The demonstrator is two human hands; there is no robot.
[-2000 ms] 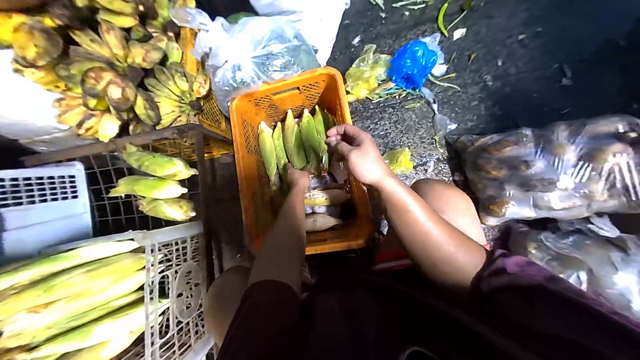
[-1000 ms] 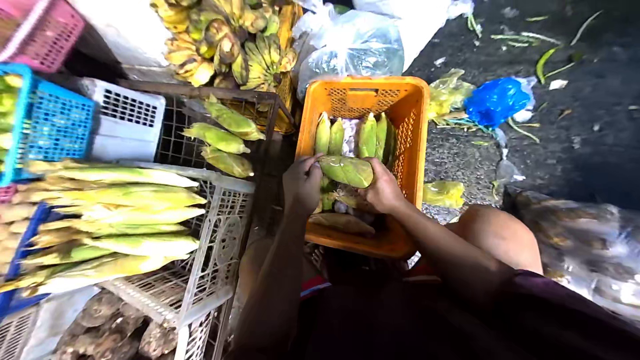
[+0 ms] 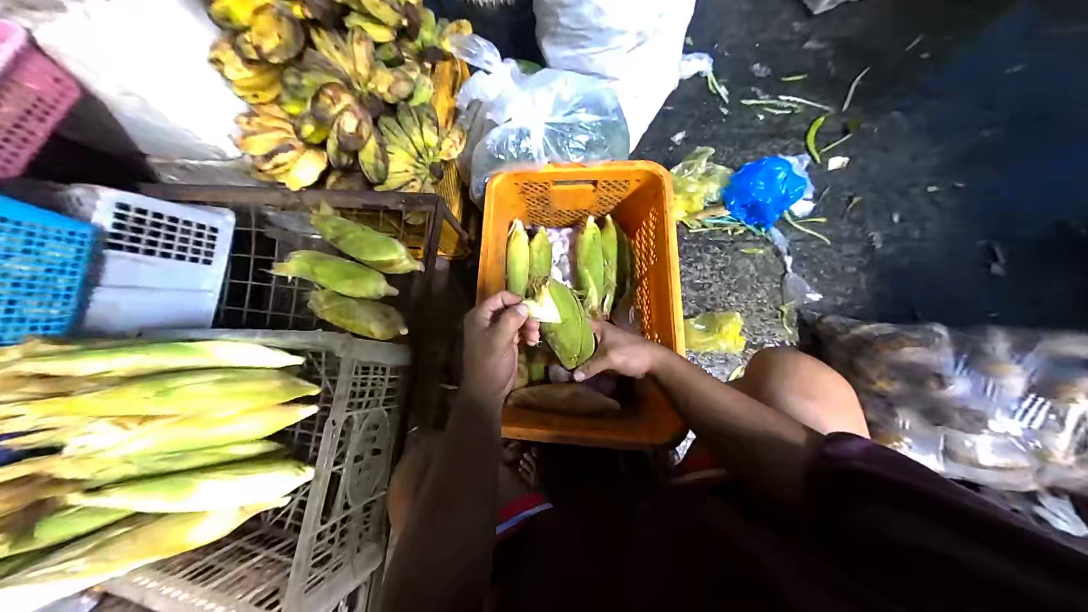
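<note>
An ear of corn in its green husk [image 3: 568,327] is held between my hands above an orange plastic crate [image 3: 665,255]. My right hand [image 3: 619,350] grips its lower end from the right. The fingers of my left hand [image 3: 501,327] pinch a pale piece of husk at its upper left. Inside the crate, husked-in corn ears [image 3: 590,259] stand upright on both sides of a whitish mass that I cannot make out. A brownish, elongated item [image 3: 563,399] lies across the crate's near end.
Three corn ears [image 3: 344,270] lie on a dark wire rack at left. Many more [image 3: 161,425] fill a grey plastic crate [image 3: 361,459]. Banana bunches [image 3: 340,93] and a clear plastic bag [image 3: 552,123] sit behind. Blue plastic [image 3: 765,191] and bagged produce [image 3: 960,399] are at right.
The held ear lay roughly level across my hands one second ago; now it is tilted steeply. My left fingers have moved to its pale husk piece.
</note>
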